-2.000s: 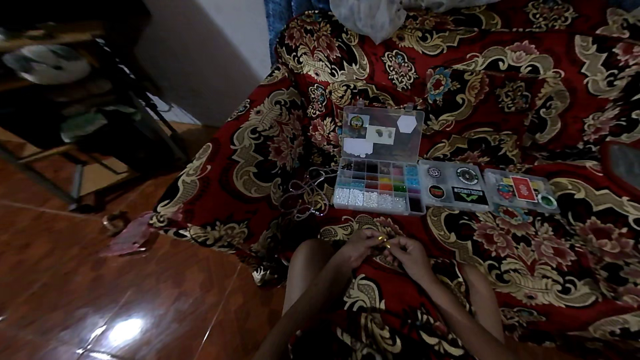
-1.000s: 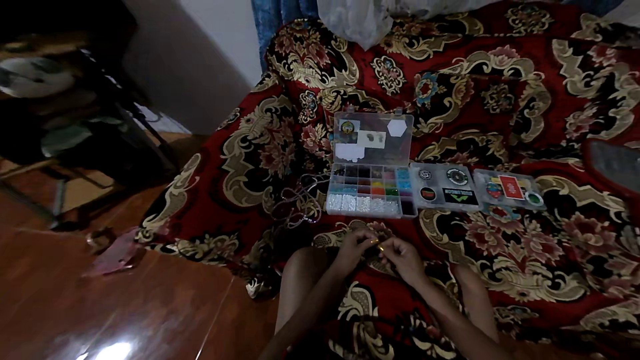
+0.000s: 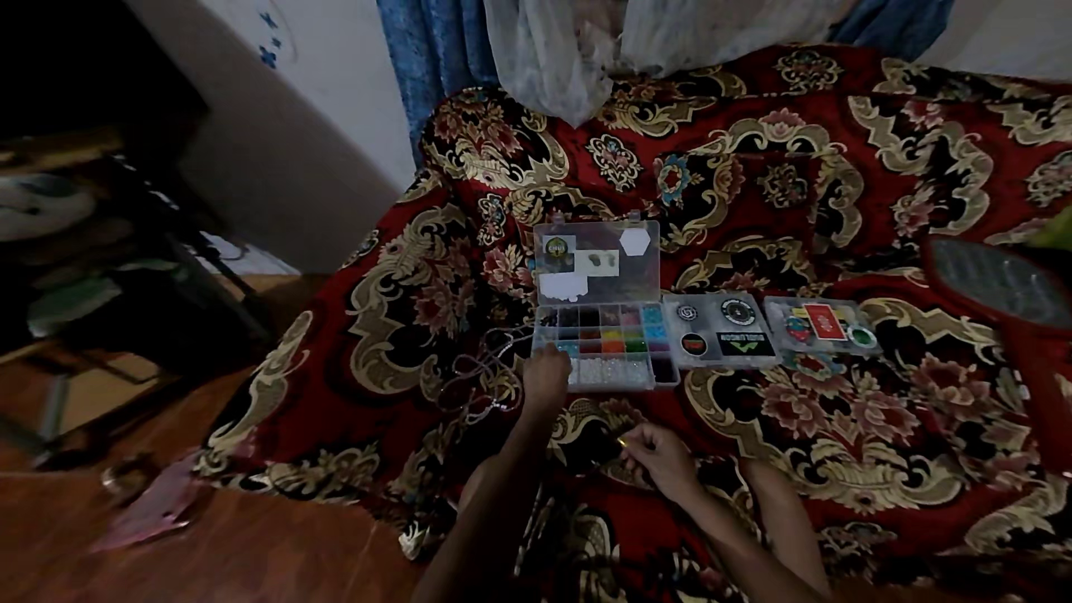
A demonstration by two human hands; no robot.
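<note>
My left hand (image 3: 546, 373) reaches over the near left compartments of an open clear plastic bead organizer (image 3: 663, 383); its fingertips are too dark to tell whether they hold anything. Sorted beads of several colours fill the box, and its raised lid (image 3: 641, 280) bears stickers. Lower and to the right, my right hand (image 3: 657, 452) pinches a small yellow item (image 3: 622, 442) between thumb and finger. Bead strands (image 3: 490, 360) lie looped on the cloth just left of the box.
Two closed clear cases with stickers, a near one (image 3: 712, 331) and a farther one (image 3: 779, 335), lie right of the organizer on the patterned sofa cover (image 3: 904, 452). A dark rack (image 3: 151, 276) stands at left. A pink plastic piece (image 3: 155, 511) is on the tiled floor.
My hands were together in front of the box in both earlier frames. My left hand has since moved forward to the box's left compartments, apart from my right hand.
</note>
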